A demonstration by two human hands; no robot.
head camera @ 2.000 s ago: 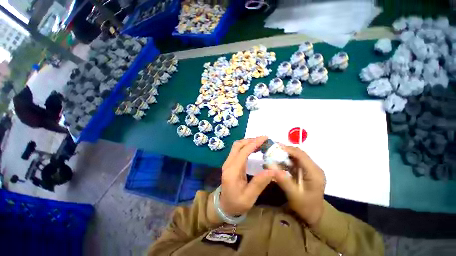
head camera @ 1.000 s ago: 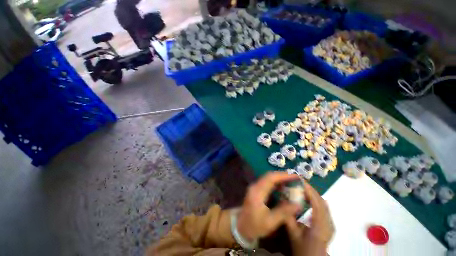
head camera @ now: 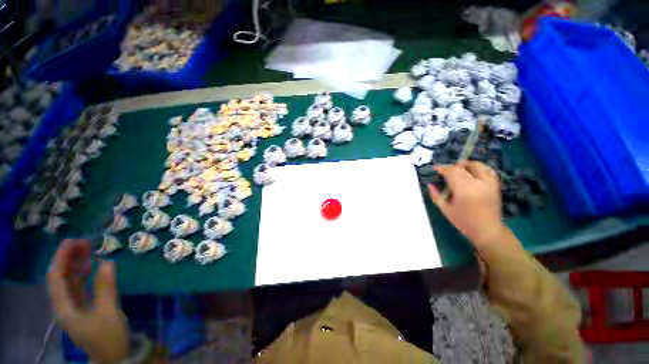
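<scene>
My left hand (head camera: 89, 302) is at the lower left, fingers apart, with nothing visible in it, just below a small pale piece with a dark cap (head camera: 107, 244). My right hand (head camera: 471, 200) is right of the white sheet (head camera: 349, 249), at the near edge of the heap of dark grey caps (head camera: 523, 193). A thin pale stick (head camera: 470, 144) stands up from its fingers. Whether its fingertips touch a cap cannot be told. The red dish (head camera: 331, 209) lies on the sheet. Pale grey ruffled bodies (head camera: 178, 249) stand in rows left of the sheet.
Grey-and-yellow pieces (head camera: 213, 146) are heaped left of centre. Pale grey bodies (head camera: 455, 96) are heaped at back right, beside stacked blue trays (head camera: 587, 121). Plastic sheets (head camera: 334, 57) lie at the back. Joined pieces (head camera: 75, 160) stand at far left. A red stool (head camera: 615, 306) is at lower right.
The view has swung right. My hands, earlier together around a small piece, are now far apart. The piece has left my hands; my right hand is out at the dark caps.
</scene>
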